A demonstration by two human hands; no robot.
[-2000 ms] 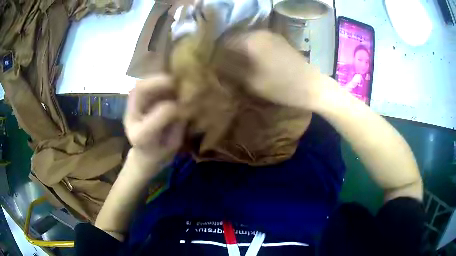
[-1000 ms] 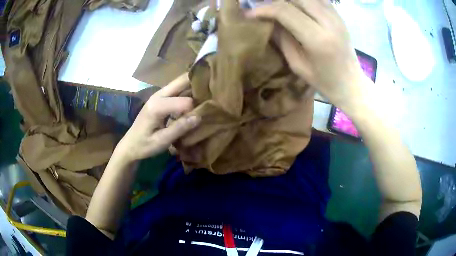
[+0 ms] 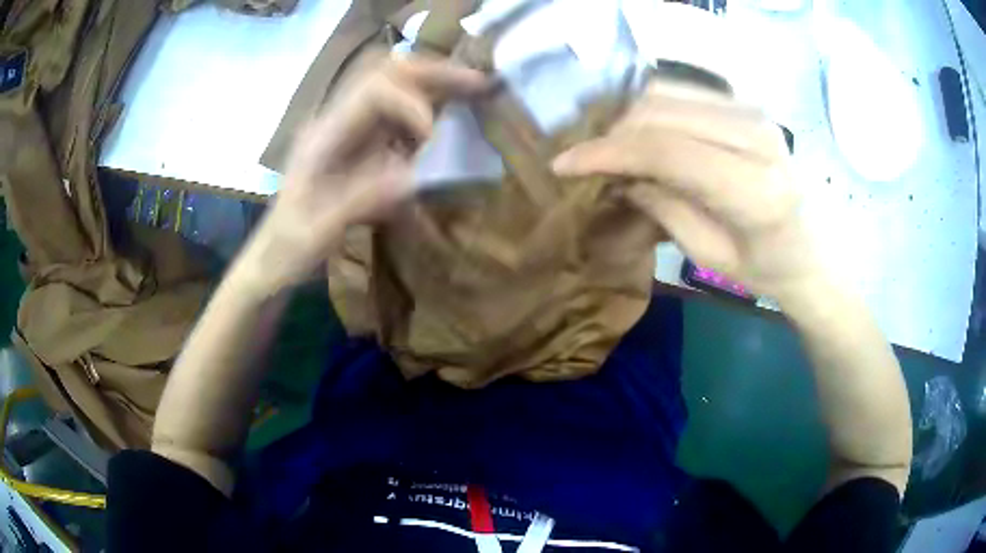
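A bunched brown jacket (image 3: 508,292) lies over my lap and the table edge in front of me. White pad material (image 3: 568,65) shows at its top, with another white piece (image 3: 460,151) beside my left hand. My left hand (image 3: 362,135) is blurred and grips the brown and white cloth at the upper left of the bundle. My right hand (image 3: 703,173) pinches the brown cloth at the upper right with thumb and fingers. Both hands are raised, and some fingertips are hidden or blurred.
More brown garments (image 3: 108,313) hang at the left by a yellow frame (image 3: 49,491). A smartphone (image 3: 719,281) is mostly hidden behind my right hand. A white oval (image 3: 874,103) and a dark oblong (image 3: 954,105) lie on the white table (image 3: 887,238) at right.
My left hand has moved up to the top of the bundle. My right hand has moved slightly down and right. More white material now shows between them.
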